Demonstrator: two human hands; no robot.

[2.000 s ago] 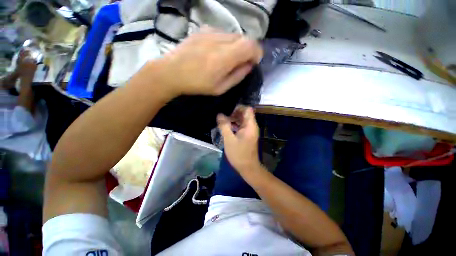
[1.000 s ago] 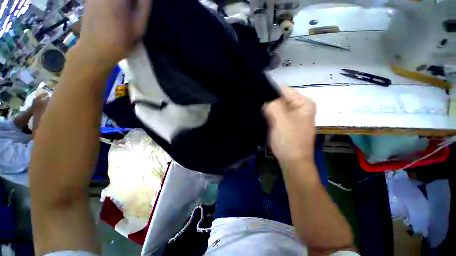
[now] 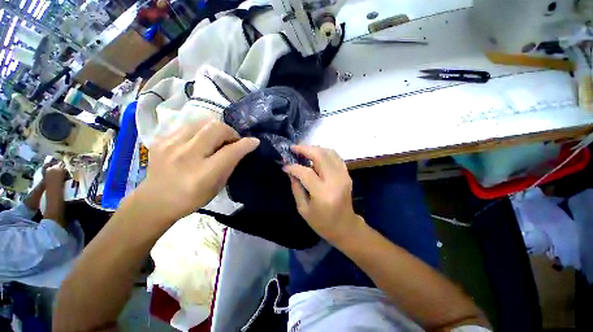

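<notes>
The off-white shell with black stripes (image 3: 188, 100) lies bunched on the table at the left. The crinkly dark grey-blue lining (image 3: 276, 110) is bunched above my hands. The black fabric panel (image 3: 263, 198) hangs below them over the table's front edge. My left hand (image 3: 195, 162) pinches the cloth at the lining's left side. My right hand (image 3: 320, 185) pinches the lining's lower edge with thumb and forefinger. The sewing machine's needle area (image 3: 309, 32) is above the garment, with a cream ribbed knob (image 3: 326, 26) beside it.
Black thread snips (image 3: 455, 75), a thin silver strip (image 3: 393, 41) and a yellow-orange strip (image 3: 530, 61) lie on the white table (image 3: 390, 110). A blue basket (image 3: 121, 159) stands left. A red basket (image 3: 530, 178) is under the table. Another person's arm (image 3: 55, 194) shows far left.
The raised black cloth has come down and the lining now shows on top. My left hand has moved down and right, my right hand left and slightly down. The view has shifted.
</notes>
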